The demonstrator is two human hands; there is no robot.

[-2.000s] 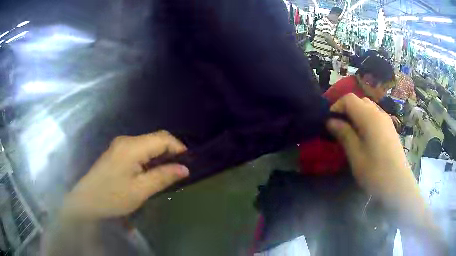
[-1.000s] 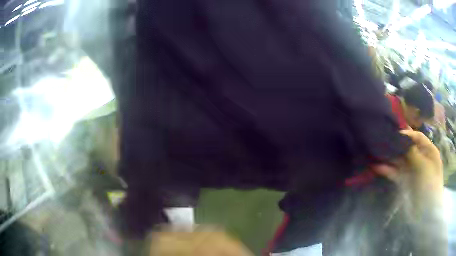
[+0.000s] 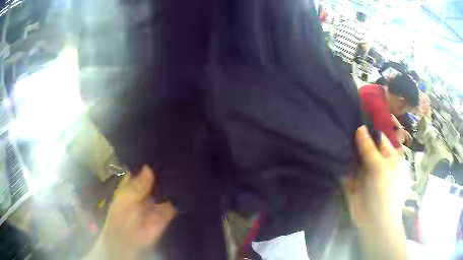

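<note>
A large dark purple-black garment piece point(image 3: 228, 111) hangs spread in front of me and fills the middle of the view. My left hand point(image 3: 139, 208) holds its lower left edge between thumb and fingers; the hand is blurred. My right hand point(image 3: 375, 177) grips its right edge, with fingertips at the cloth's border. The cloth hides most of what lies behind it. The lower part of the cloth hangs down past my left hand.
A person in a red top point(image 3: 376, 106) bends over work at the right. Another person in a striped top point(image 3: 348, 43) is farther back. A white sheet point(image 3: 284, 246) lies low near the lap. A white printed sheet point(image 3: 441, 210) is at the right edge. Bright glare covers the left.
My left hand has come up from the bottom edge and holds the cloth's left side. My right hand has moved left. The cloth has shifted and is more creased on the right.
</note>
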